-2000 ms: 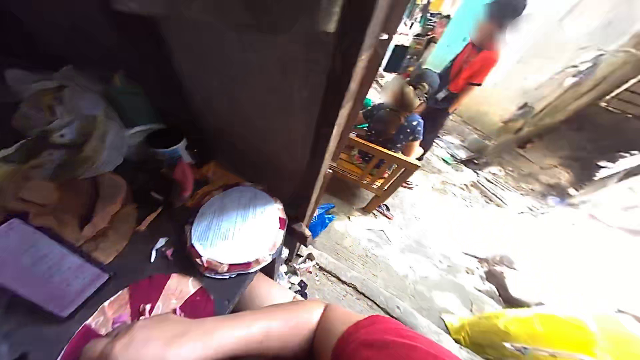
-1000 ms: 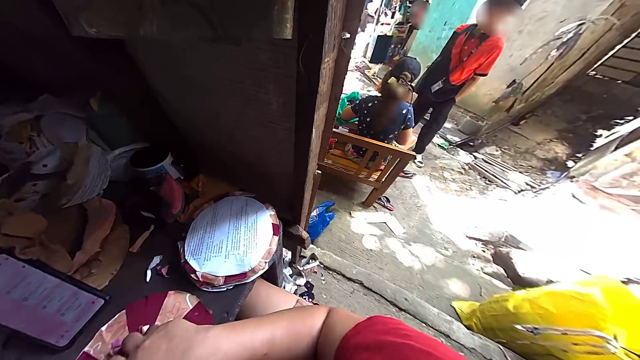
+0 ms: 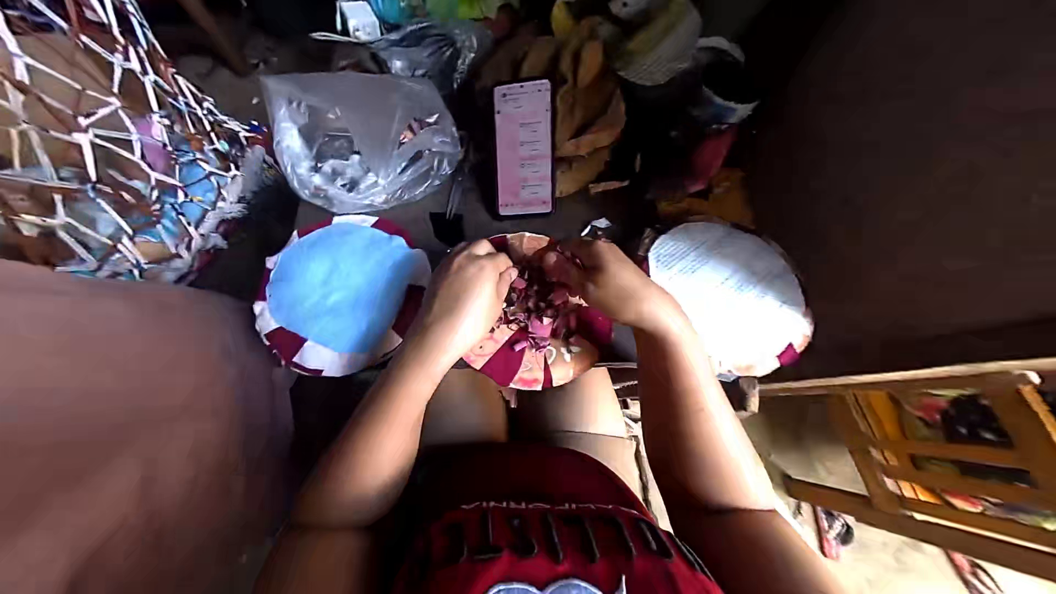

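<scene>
Between my knees and the phone lies a round patchwork piece in maroon and peach (image 3: pixel 521 363), with a heap of small maroon scraps (image 3: pixel 540 309) on it. My left hand (image 3: pixel 472 285) is at the heap's left side, fingers curled; whether it pinches a scrap is unclear. My right hand (image 3: pixel 606 276) reaches over the upper right of the heap, its fingertips among the scraps and partly hidden. Further left lies a round piece with a light blue centre (image 3: pixel 342 285) and a maroon and white rim. To the right is another with a white printed centre (image 3: pixel 722 293).
A lit phone (image 3: pixel 525 148) lies beyond the heap, beside a clear plastic bag (image 3: pixel 363 136) and brown scraps (image 3: pixel 587 107). White netting (image 3: pixel 99 140) hangs at upper left. A brown surface (image 3: pixel 124 429) fills the lower left. A wooden frame (image 3: pixel 949 450) stands at lower right.
The view has swung from the doorway and the people outside down to my lap. Both hands now show at the patchwork piece, where earlier only one arm was seen.
</scene>
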